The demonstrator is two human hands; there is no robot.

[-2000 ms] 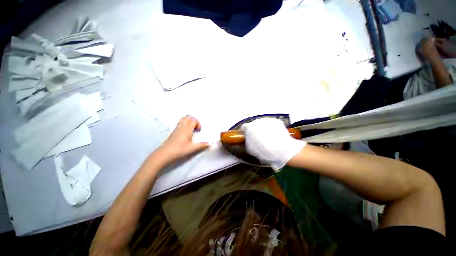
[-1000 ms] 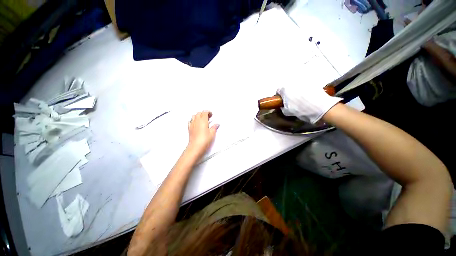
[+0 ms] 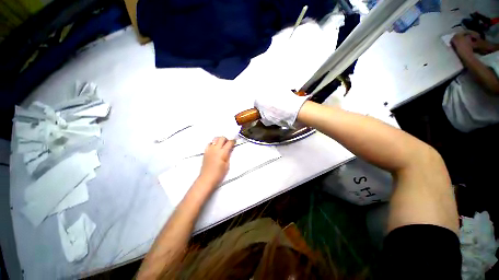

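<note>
A white piece (image 3: 249,162) lies flat near the table's front edge, with thin dark lines along it. My bare left hand (image 3: 217,158) rests on it, palm down, fingertips at its far side. My right hand (image 3: 279,111), in a white glove, grips the handle of the steam iron (image 3: 268,133). The iron's tip points left, just right of my left fingertips, at the piece's far edge. Whether the soleplate touches the piece is hard to tell. Another thin dark line (image 3: 174,134) shows on the white surface to the left.
A heap of white strips (image 3: 54,128), flat white pieces (image 3: 63,186) and a small folded piece (image 3: 75,236) lie at left. Navy garments (image 3: 210,35) and a pale stick (image 3: 299,19) are at the far side. The pale hose (image 3: 358,46) runs to the upper right. A person (image 3: 473,82) sits at right.
The iron and my right hand have moved left, close to my left hand. The hose has swung left and stands steeper. A second dark line now shows beside my left fingers.
</note>
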